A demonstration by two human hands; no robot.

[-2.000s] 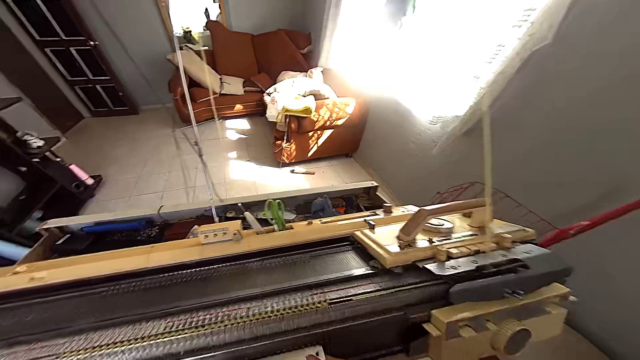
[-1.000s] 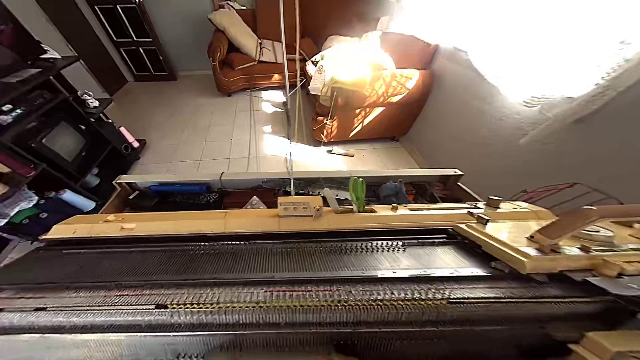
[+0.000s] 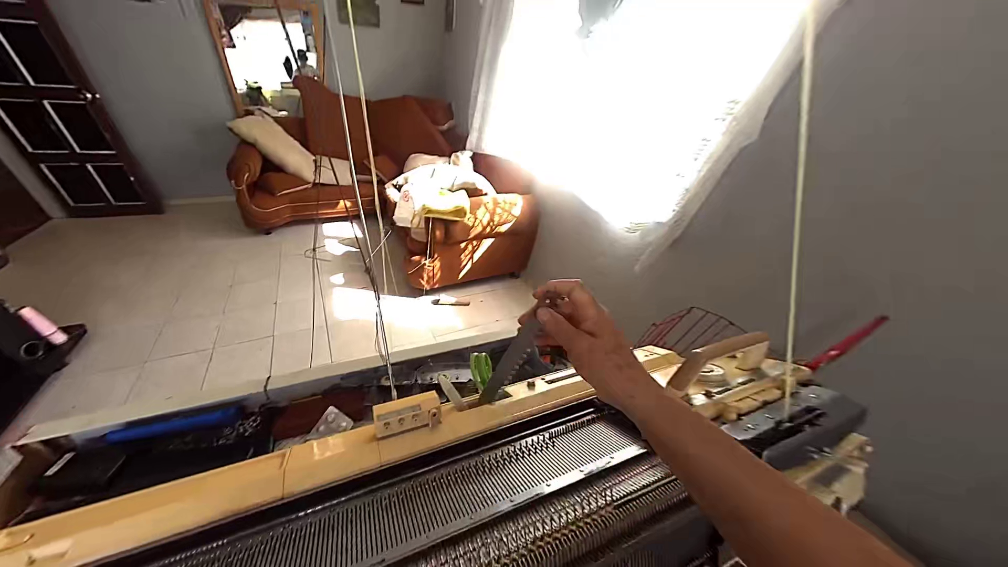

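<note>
My right hand (image 3: 579, 327) reaches over the far rail of a knitting machine (image 3: 331, 457) and pinches the top of a flat grey toothed metal strip (image 3: 512, 362). The strip slants down to the left, its lower end at the rail beside green-handled scissors (image 3: 481, 370). A row counter (image 3: 406, 416) sits on the cream rail just left of it. The knitting carriage (image 3: 724, 378) with its brown handle stands right of my forearm. Rows of needles, with yellowish and reddish yarn among them, run along the bed. My left hand is not in view.
Behind the rail lies a long tray (image 3: 315, 382) holding a blue item (image 3: 169, 425) and assorted tools. Yarn strands (image 3: 802, 181) hang down at the centre and right. A red wire basket (image 3: 693, 329) stands behind the carriage. Further back are an orange sofa (image 3: 315, 197) and armchair (image 3: 480, 244).
My right hand has come into view, holding the toothed strip; neither earlier frame shows a hand. The view has swung right since one second ago.
</note>
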